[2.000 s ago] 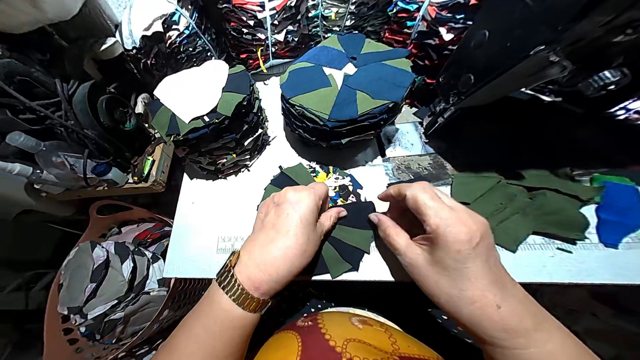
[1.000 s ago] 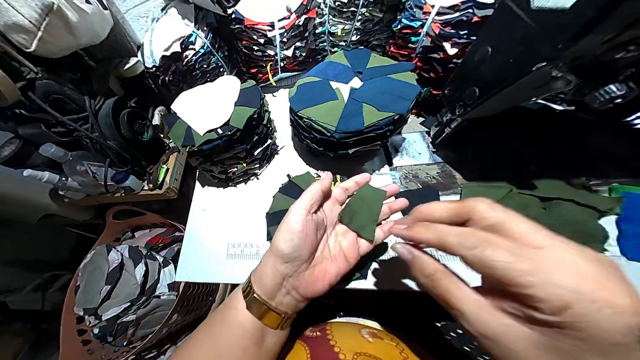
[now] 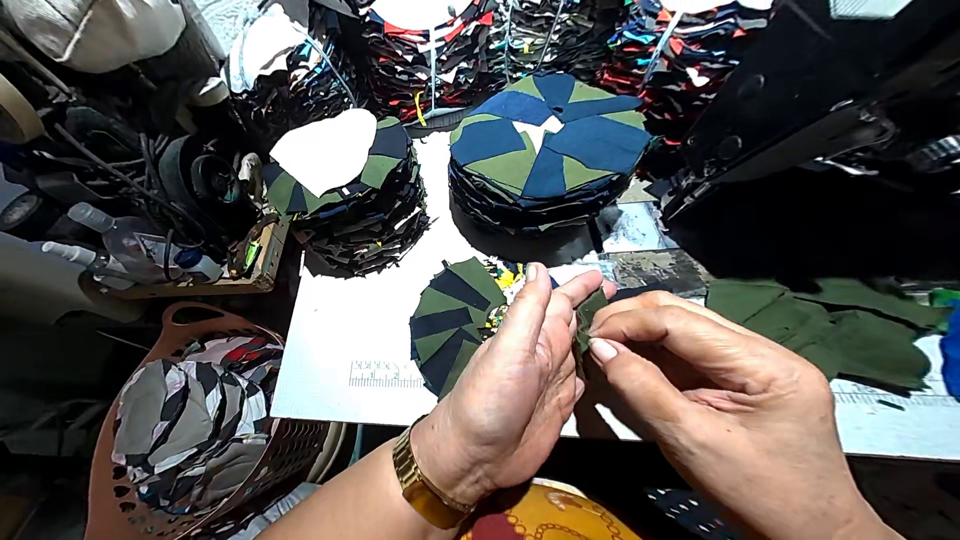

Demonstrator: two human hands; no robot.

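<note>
My left hand (image 3: 510, 382), with a gold watch (image 3: 424, 480) at its wrist, is turned on edge with a green fabric piece (image 3: 589, 322) against its palm and fingers. The thumb and fingertips of my right hand (image 3: 712, 397) pinch that piece's near side. Behind my left hand a round patchwork (image 3: 450, 322) of green and dark blue pieces lies on the white table (image 3: 337, 337); its right part is hidden. Flat green fabric pieces (image 3: 810, 322) lie to the right of my hands. A dark piece (image 3: 637, 291) shows just beyond my right fingers.
A stack of blue and green rounds (image 3: 551, 150) stands at the back, and a smaller stack (image 3: 367, 217) bears a white piece (image 3: 326, 150). A pink plastic basket (image 3: 105, 465) of fabric rounds is at the lower left. A black machine (image 3: 787, 135) fills the right rear.
Two seconds ago both hands were at the round patchwork. One second ago the green piece lay on my open left palm; now that hand is turned on edge and my right fingers pinch the piece.
</note>
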